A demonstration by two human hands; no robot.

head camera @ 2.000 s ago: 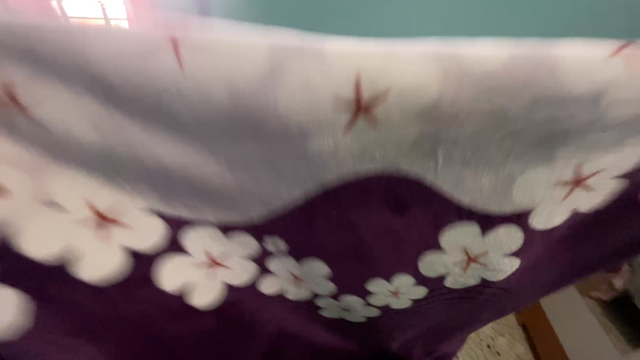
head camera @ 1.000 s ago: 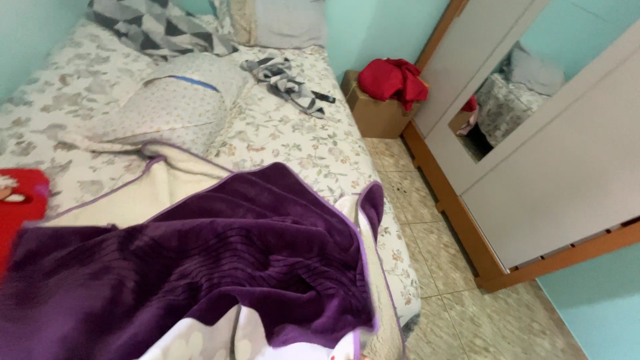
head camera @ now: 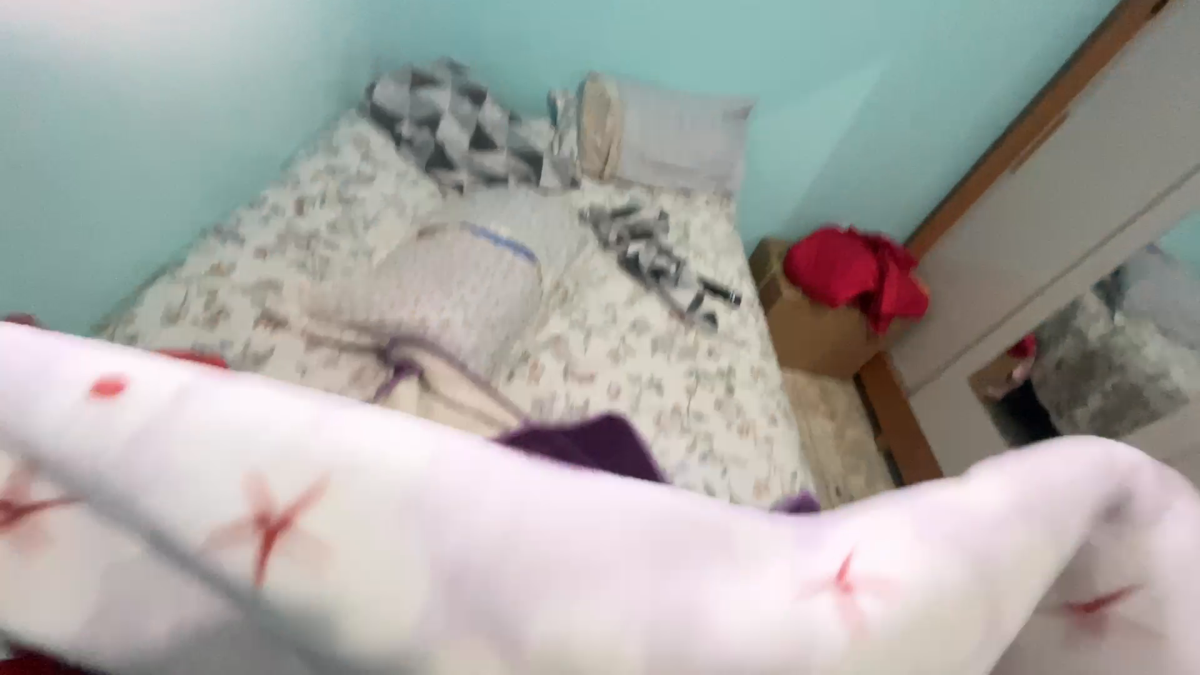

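A blanket's pale, flower-printed part [head camera: 581,562] stretches across the whole lower view, close to the camera and blurred. Its upper edge slopes down from the left and rises in a hump at the right. Behind it, a purple part of a blanket [head camera: 591,445] and a cream, purple-edged fold [head camera: 450,384] lie on the bed. Neither my left hand nor my right hand shows, so what they hold cannot be seen.
The bed has a floral sheet [head camera: 675,375], a spotted pillow [head camera: 450,291], a grey pillow [head camera: 684,131] and triangle-patterned cloth [head camera: 459,122]. A cardboard box [head camera: 816,337] with red cloth [head camera: 858,272] stands between the bed and a mirrored wardrobe [head camera: 994,253].
The pale flowered part has come up across the lower view and now hides most of the purple blanket that lay spread on the bed one second ago.
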